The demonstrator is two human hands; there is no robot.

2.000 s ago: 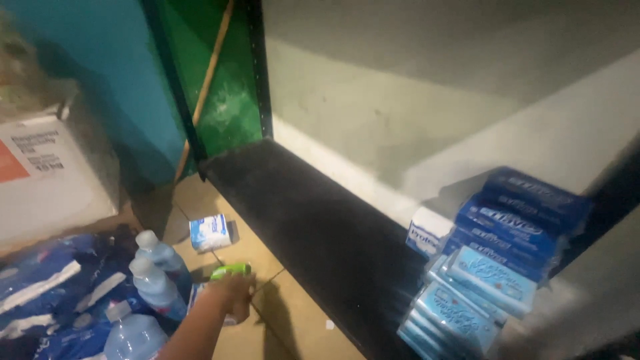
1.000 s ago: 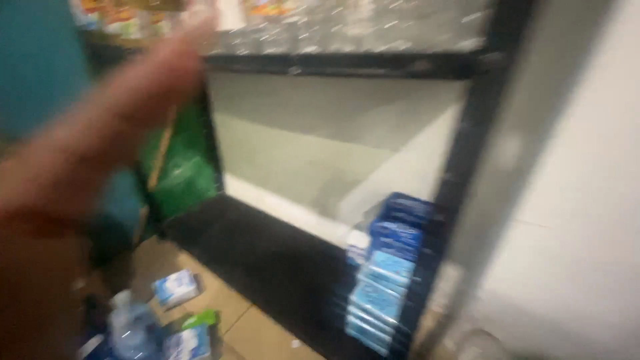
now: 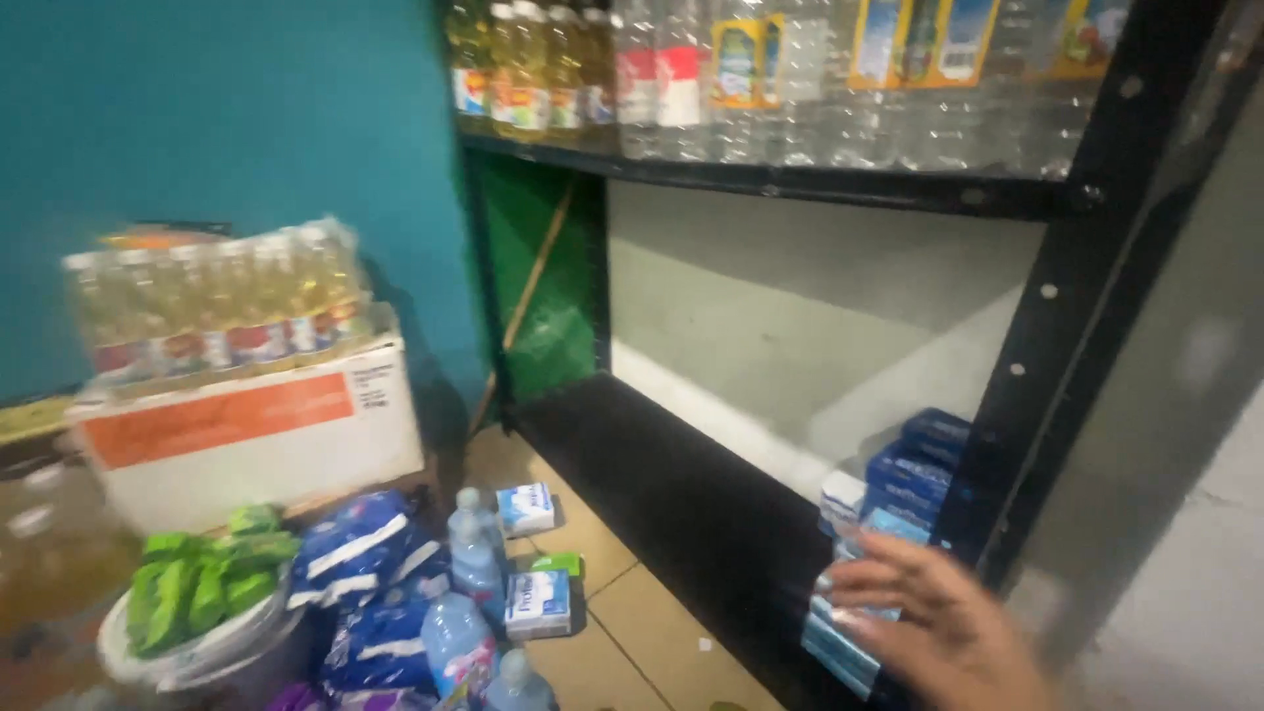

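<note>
At the lower right, my right hand (image 3: 908,612) is over a stack of light blue packs (image 3: 839,642), fingers apart and blurred; whether they touch the packs is unclear. Dark blue packs (image 3: 904,484) and a white box (image 3: 842,494) stand behind, at the right end of the black bottom shelf (image 3: 662,484). My left hand is out of view. On the tiled floor lie two blue-and-white packs (image 3: 526,509) (image 3: 538,602), with a small green packet (image 3: 558,564) between them.
Blue-tinted bottles (image 3: 476,553) and blue bags (image 3: 370,563) stand left of the floor packs. A white bucket (image 3: 188,671) holds green packets (image 3: 202,583). Behind is a white carton (image 3: 257,425) topped with wrapped bottles (image 3: 217,306). Bottles (image 3: 790,99) line the upper shelf (image 3: 770,183).
Two seconds ago a hand was at the green packet on the floor; it is gone from there. My right hand has come into view by the light blue packs. The view has tilted up.
</note>
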